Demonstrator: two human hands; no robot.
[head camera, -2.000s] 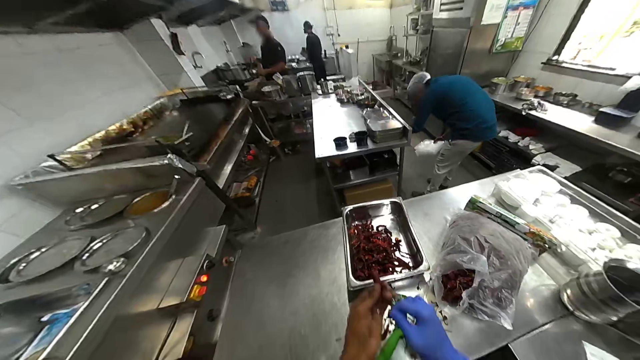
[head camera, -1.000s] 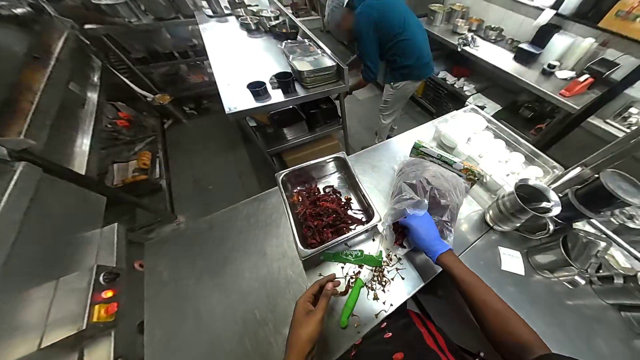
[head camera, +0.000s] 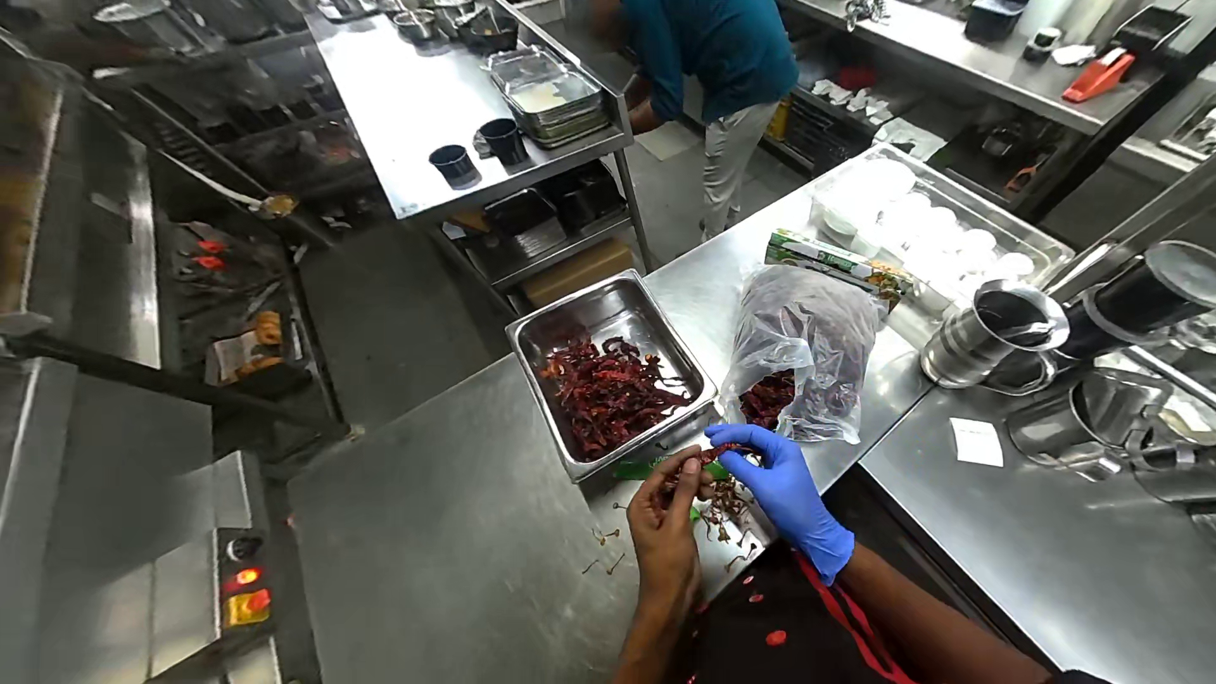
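Between their fingertips, my bare left hand (head camera: 670, 508) and my blue-gloved right hand (head camera: 784, 484) hold a dried red chilli (head camera: 719, 453). They are just in front of a square steel pan (head camera: 655, 321) with dried red chillies (head camera: 608, 394) heaped in it. Right of the pan stands a clear plastic bag (head camera: 807, 332), its mouth towards me, with more chillies inside. Loose chilli stems (head camera: 727, 503) lie on the steel table under and beside my hands. A green object (head camera: 641, 469), partly hidden, lies against the pan's near side.
A printed box (head camera: 826, 261) and a clear tub of white items (head camera: 1054, 249) lie behind the bag. Steel jugs (head camera: 969, 342) stand at the right. Across the aisle, a person in a teal shirt (head camera: 722, 47) bends beside another steel table (head camera: 380, 142) with black cups and stacked trays.
My right hand has come back from the bag's mouth to meet my left hand, and both now hold a chilli. The green-handled tool seen lying on the table earlier is now mostly hidden.
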